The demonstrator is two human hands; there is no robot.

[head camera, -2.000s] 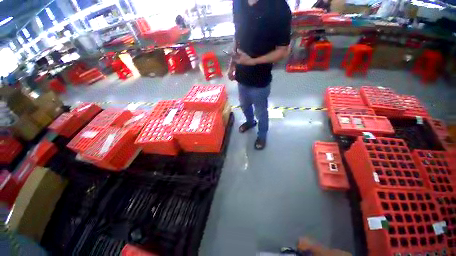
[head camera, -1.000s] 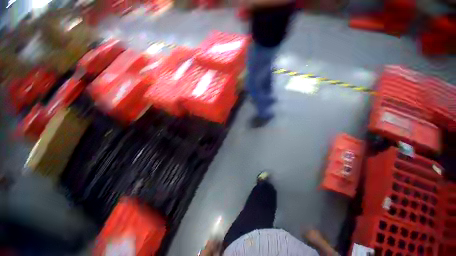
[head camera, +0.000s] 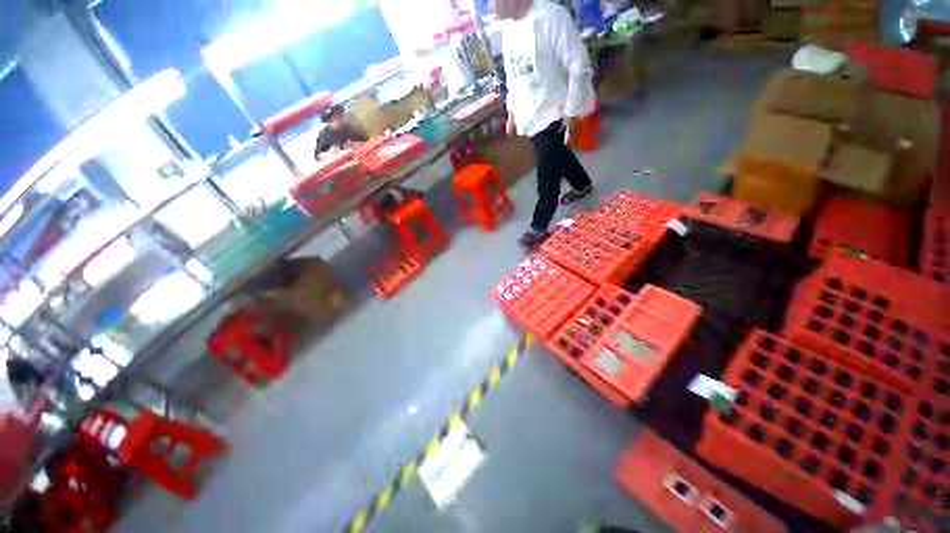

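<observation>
Neither of my hands is in the picture. Nearest in front of me, a red-orange foam tray [head camera: 693, 487] with two small pale-framed pieces lies at the bottom edge. To its right, deep foam trays [head camera: 807, 416] with rows of dark pockets stand side by side, with white labels [head camera: 713, 390] at their edges. Beyond, more foam trays [head camera: 592, 246] stand in a group, one [head camera: 648, 335] holding flat greyish pieces. The picture is somewhat blurred.
A black pallet [head camera: 719, 279] lies between the trays. Yellow-black floor tape [head camera: 479, 396] crosses the grey floor, beside a pale sheet [head camera: 451, 464]. A person in a white top [head camera: 544, 73] stands beyond. Red stools [head camera: 482, 195] line a long bench [head camera: 260, 242]. Cardboard boxes [head camera: 781, 156] are stacked at right.
The view has swung to the right and up, towards the bench. My forearms, low in the earlier view, are out of the picture. The dark-shirted person is gone from view; one in white appears.
</observation>
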